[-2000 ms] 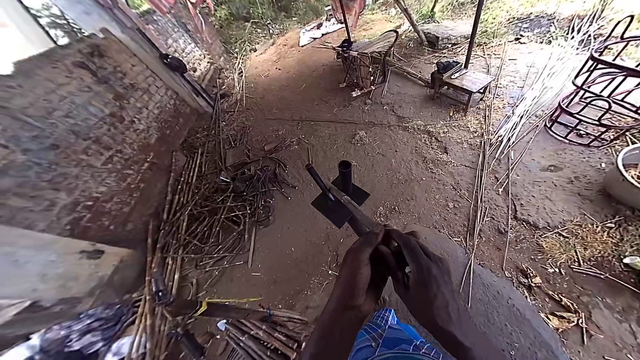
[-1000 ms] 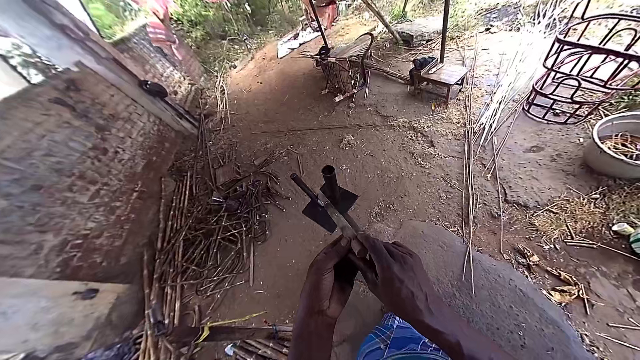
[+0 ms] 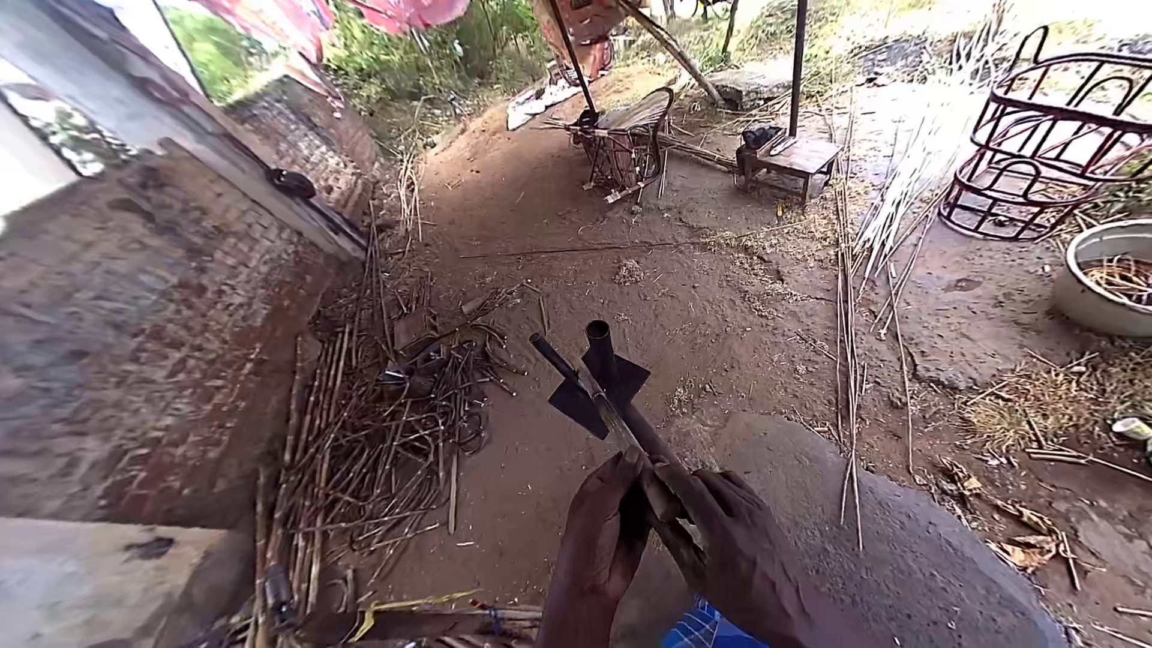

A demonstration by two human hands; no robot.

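Two hoe-like tools, each with a dark flat blade or plate, seem to cross below the middle of the view; how they join is unclear. A short dark metal tube (image 3: 600, 349) stands up from the dark plate (image 3: 627, 382), and a thinner dark rod (image 3: 553, 356) slants beside it. A wooden shaft (image 3: 615, 421) runs from there down to my hands. My left hand (image 3: 601, 531) closes its fingers on the lower part of the shaft. My right hand (image 3: 733, 531) is wrapped round the shaft just to the right, touching the left. The fingertips partly hide the shaft's end.
Piled cane pieces (image 3: 396, 450) lie left, beside a brick wall (image 3: 135, 315). A flat rock (image 3: 864, 531) is at lower right. Long canes (image 3: 846, 342) lie right of centre. Farther off stand a cane chair frame (image 3: 630, 144), a small wooden table (image 3: 796, 156), a cane rack (image 3: 1035, 153) and a basin (image 3: 1107, 297).
The view has tilted up somewhat. Both hands still hold the shaft; the hands and the tool keep nearly the same arrangement.
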